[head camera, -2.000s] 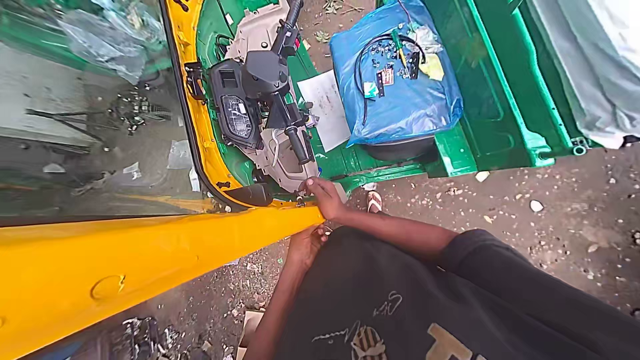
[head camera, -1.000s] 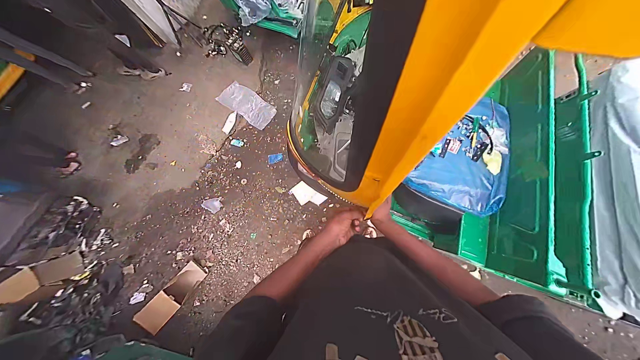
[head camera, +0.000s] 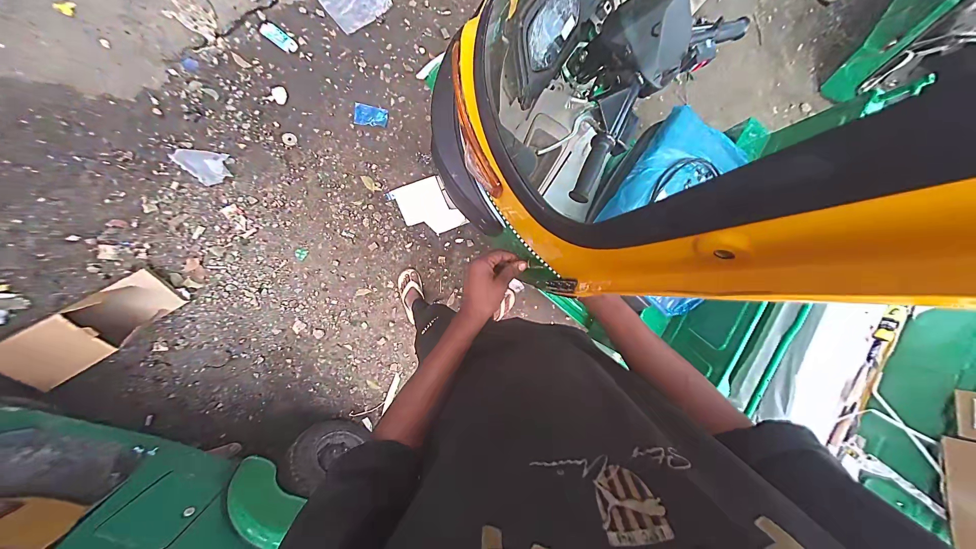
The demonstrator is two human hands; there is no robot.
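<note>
My left hand point(head camera: 492, 280) is at the lower front corner of a yellow and green auto rickshaw's body point(head camera: 648, 267), fingers curled by the green edge below a dotted trim strip point(head camera: 526, 242). Whether it grips anything is unclear. My right forearm reaches behind the yellow pillar, which hides the right hand. Through the windscreen point(head camera: 526, 145) show a handlebar grip point(head camera: 593, 168), the dark instrument housing point(head camera: 648, 38) and a blue plastic-covered seat point(head camera: 679, 156). An orange lens strip point(head camera: 473, 145) runs along the windscreen's edge.
White sheets point(head camera: 428, 204) lie on gravelly ground beside the vehicle's front. An open cardboard box point(head camera: 69, 347) lies at the left. Green bodywork point(head camera: 152, 480) and a black wheel point(head camera: 328, 451) are at the lower left. More green panels point(head camera: 705, 335) stand at the right.
The view has swung widely around the front pillar. My left hand, near the pillar's base a second ago, is now at the green edge below the trim. My right hand has gone out of sight behind the pillar.
</note>
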